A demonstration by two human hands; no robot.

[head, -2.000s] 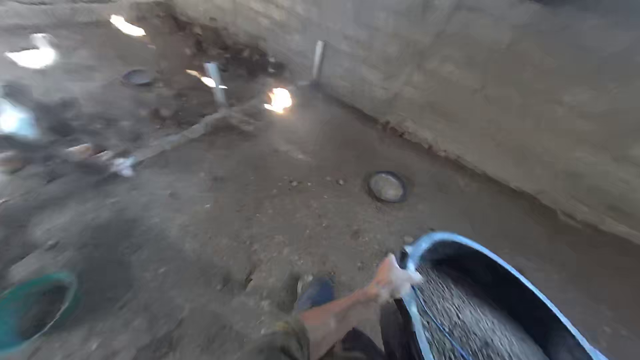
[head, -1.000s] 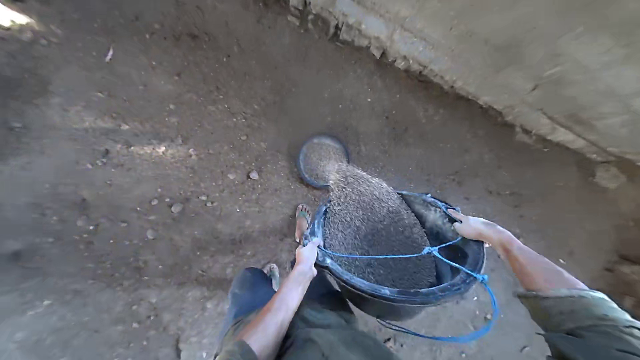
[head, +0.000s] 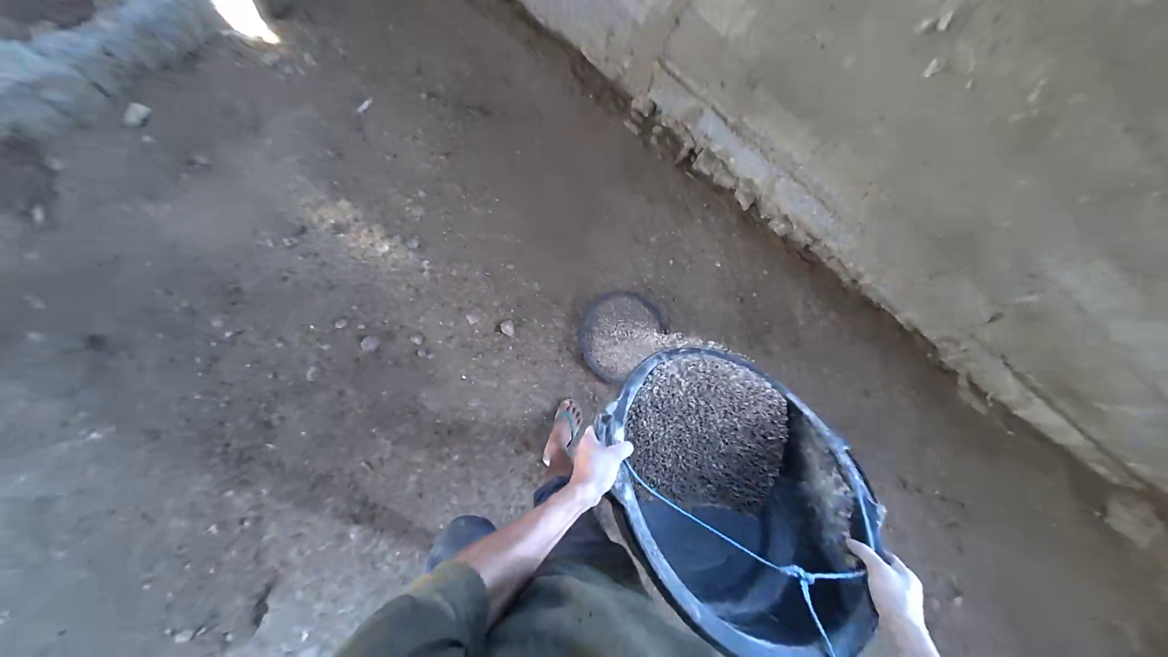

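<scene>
Both hands hold a large black plastic tub [head: 748, 547], tilted away from me, partly filled with grey-brown granular feed [head: 707, 429]. My left hand [head: 598, 461] grips the tub's left rim, and my right hand [head: 890, 584] grips its right rim, the thumb on top. A blue rope [head: 730, 547], knotted near the right side, crosses the tub's mouth. Just beyond the tub's far rim, a small round black dish [head: 589, 338] lies on the ground, full of the same granules. Some granules show between dish and rim; whether they are still falling is hard to tell.
A rough concrete wall [head: 912, 164] with a crumbling base runs diagonally along the right. Bare dirt ground [head: 274, 411] with small stones [head: 370, 343] spreads at the left. My sandalled foot [head: 566, 429] stands near the dish. A low grey ledge [head: 91, 64] is at upper left.
Two seconds ago only one hand showed at the tub's rim; then both hands tipped it and granules streamed toward the dish. Now fewer granules are in the tub and the dish looks fuller.
</scene>
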